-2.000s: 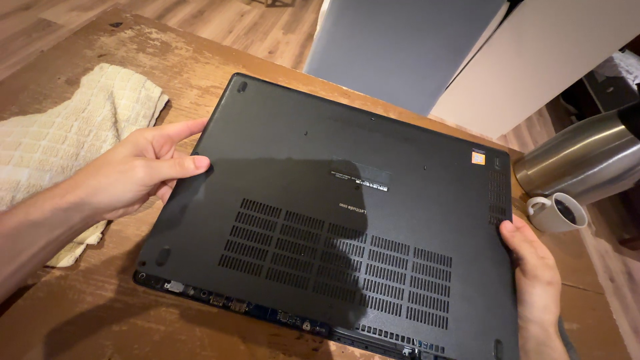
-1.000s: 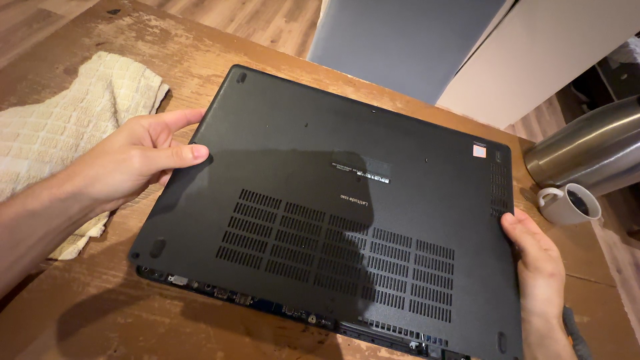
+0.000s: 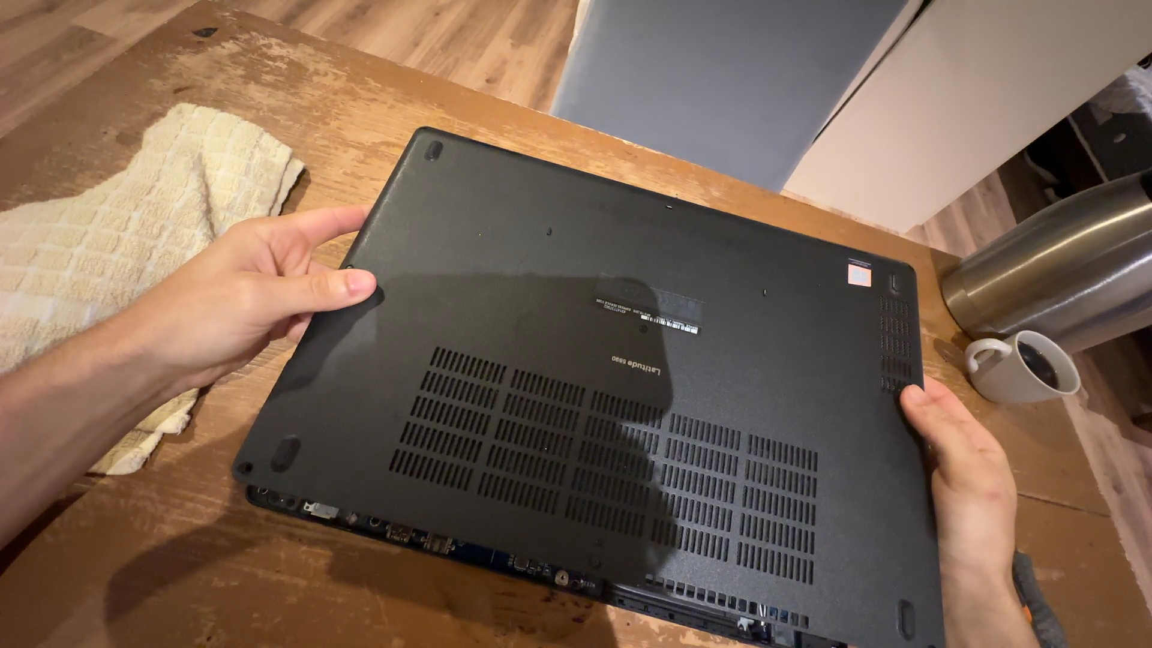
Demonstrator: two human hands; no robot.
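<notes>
A black Latitude laptop, underside up, fills the middle of the view, its bottom cover (image 3: pixel 576 342) carrying vent slots, rubber feet and a label with writing. Along the near edge the cover stands apart from the base, and a strip of circuit board and ports (image 3: pixel 441 544) shows in the gap. My left hand (image 3: pixel 261 292) grips the left edge, thumb on top of the cover, fingers partly hidden beneath. On the right edge, my right hand (image 3: pixel 967 486) holds on with its thumb near the side vent; its other fingers are mostly hidden.
A cream checked towel (image 3: pixel 171 207) lies on the worn wooden table (image 3: pixel 360 99) at the left. At the right stand a white mug (image 3: pixel 1008 373) of dark liquid and a steel carafe (image 3: pixel 1053 270). A grey panel (image 3: pixel 720 81) rises beyond the table's far edge.
Both hands keep their hold on the laptop's sides. The gap between cover and base at the near left corner looks wider than two seconds ago.
</notes>
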